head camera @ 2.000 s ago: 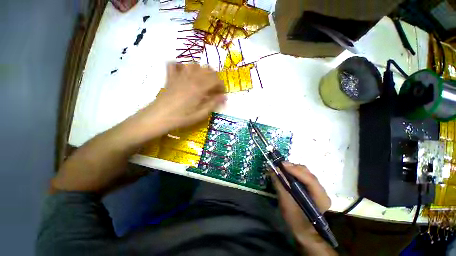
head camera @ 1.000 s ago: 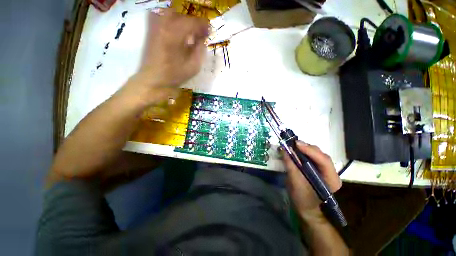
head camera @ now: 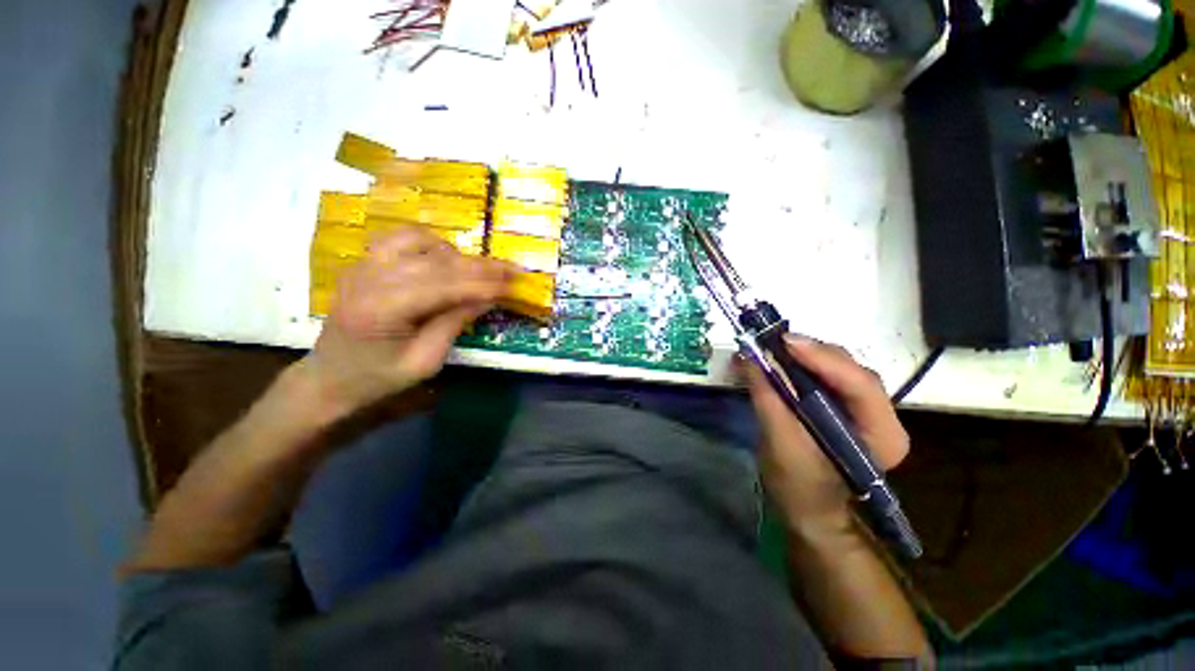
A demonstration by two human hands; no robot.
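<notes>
A green PCB panel (head camera: 642,328) lies near the table's front edge, with rows of shiny pads. Amber taped pieces (head camera: 528,203) cover part of its left side, and more taped pieces (head camera: 343,243) lie to the left of it. My left hand (head camera: 406,302) pinches one small taped piece (head camera: 531,291) over the panel's left part; dark leads run from it to the right. My right hand (head camera: 839,426) holds the black soldering iron (head camera: 819,417). The iron's tip is over the panel's upper right part; whether it touches cannot be told.
A yellow-green tip cleaner pot (head camera: 823,68) stands at the top right beside a black box (head camera: 967,223) with a metal bracket (head camera: 1111,197). A green-rimmed solder spool (head camera: 1094,39) is behind it. Red and dark leads (head camera: 413,24) lie at the top. Amber sheets (head camera: 1170,236) are at far right.
My left hand has come down from the upper pieces to the panel with a taped piece. Several taped pieces now cover the panel's left part. The view has shifted; my right hand still holds the iron.
</notes>
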